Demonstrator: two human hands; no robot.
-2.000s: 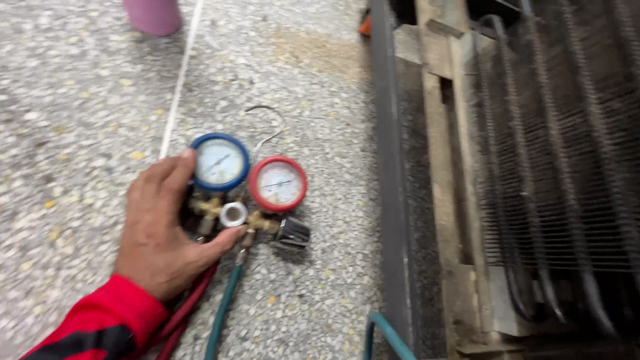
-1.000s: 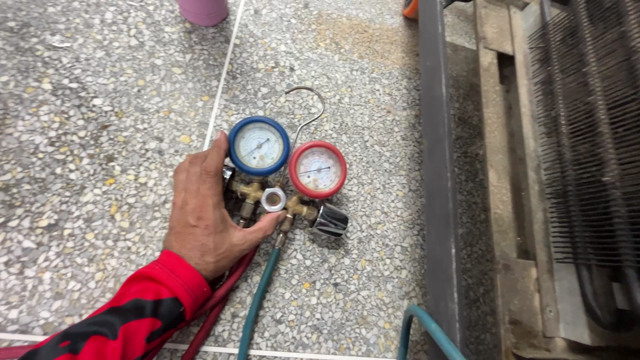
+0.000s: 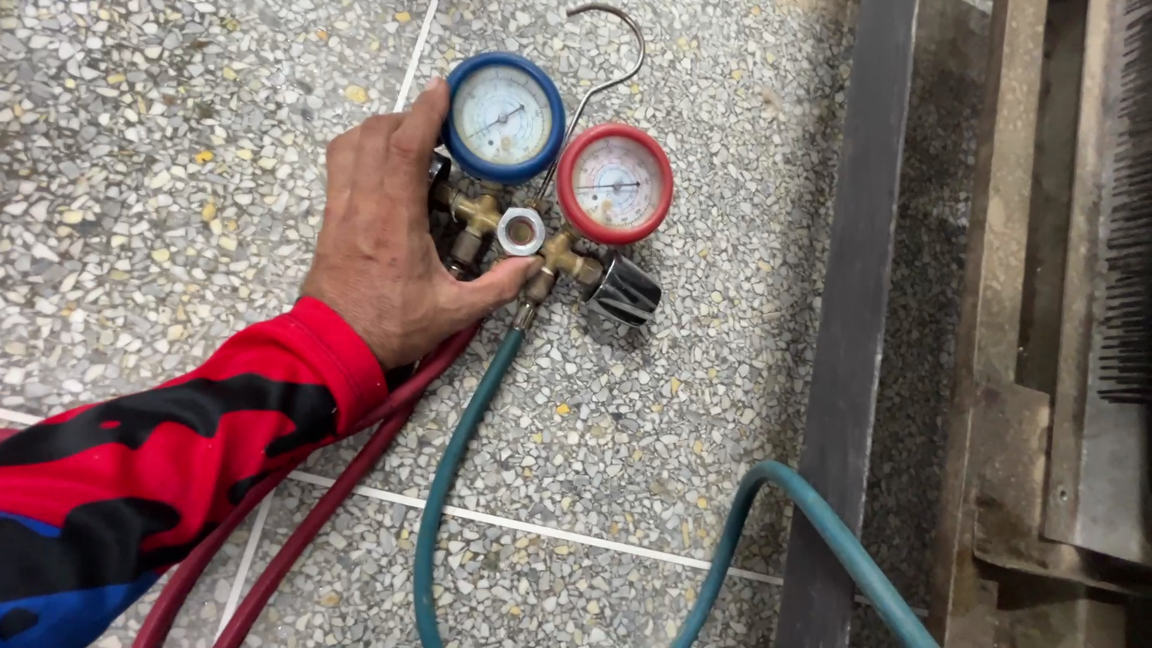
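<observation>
My left hand [image 3: 387, 234], in a red, black and blue sleeve, grips a refrigerant manifold gauge set from its left side, thumb on the brass body [image 3: 558, 252] and fingers beside the blue-rimmed gauge [image 3: 504, 117]. To the right sits the red-rimmed gauge [image 3: 616, 184], with a black and chrome valve knob [image 3: 627, 290] below it. A metal hook [image 3: 641, 45] rises behind the gauges. A teal hose [image 3: 468, 423] runs down from the manifold, and red hoses [image 3: 324, 504] pass below my wrist. My right hand is out of view.
Speckled terrazzo floor [image 3: 576, 450] with white joint lines lies beneath. On the right a dark metal frame bar [image 3: 850, 324] runs top to bottom, beside a worn base frame [image 3: 999, 297] and a finned coil [image 3: 1125, 225]. A teal hose loop [image 3: 810, 504] crosses the bar.
The view has come closer to the gauge set. My left hand stays on the manifold in the same hold. The pink object and the orange thing near the top have left the view.
</observation>
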